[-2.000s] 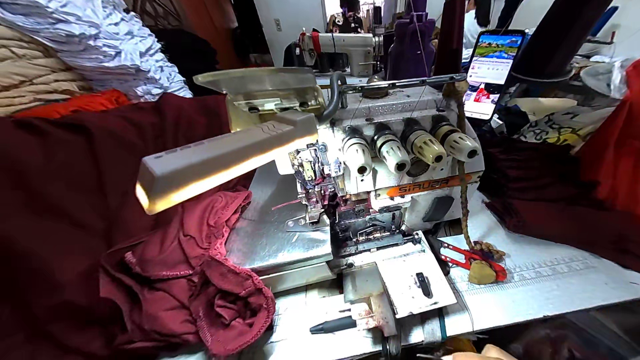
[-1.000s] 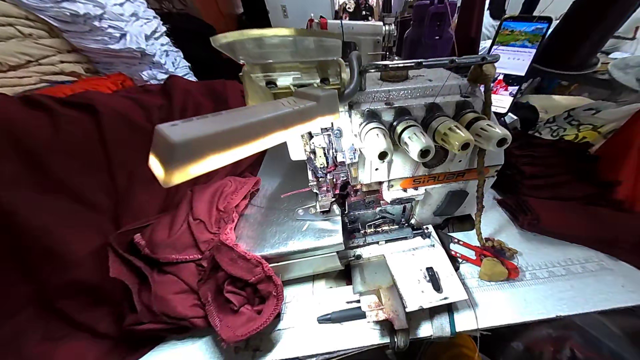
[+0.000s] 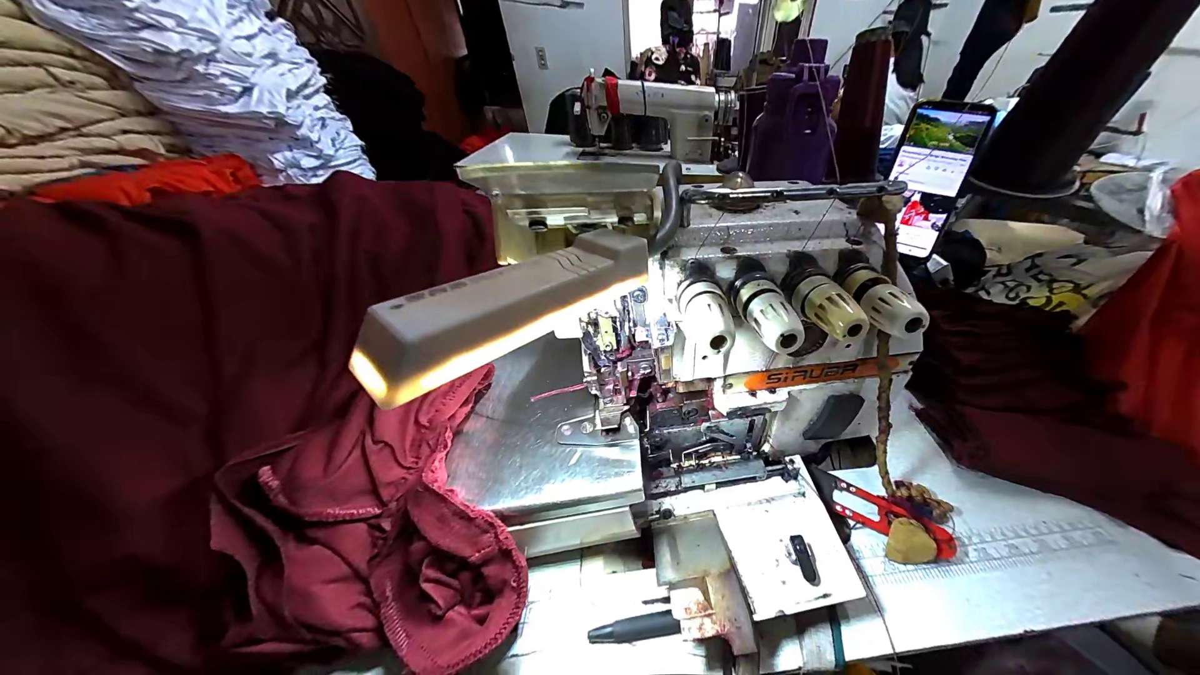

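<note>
Neither my left hand nor my right hand shows in the head view. A Siruba overlock sewing machine [image 3: 787,234] stands in the middle, its front cover open on the looper parts. A lit lamp bar [image 3: 497,314] reaches left from its head. Maroon fabric with overlocked edges [image 3: 450,562] lies bunched left of the metal work plate [image 3: 544,450]. A short red thread chain [image 3: 558,392] trails near the presser foot. Red thread snips [image 3: 867,511] lie on the table at the right, beside a braided cord [image 3: 884,412]. A dark-tipped tool [image 3: 633,628] sticks out left below the open cover.
A phone [image 3: 937,159] with a lit screen stands behind at the right, near thread cones [image 3: 862,103]. Another sewing machine [image 3: 656,103] is farther back. Stacked white fabric [image 3: 216,75] rises at the left; dark maroon cloth [image 3: 1031,422] lies at the right.
A partly visible hand at the bottom edge two seconds ago is out of view now. The machine and the fabric look unchanged.
</note>
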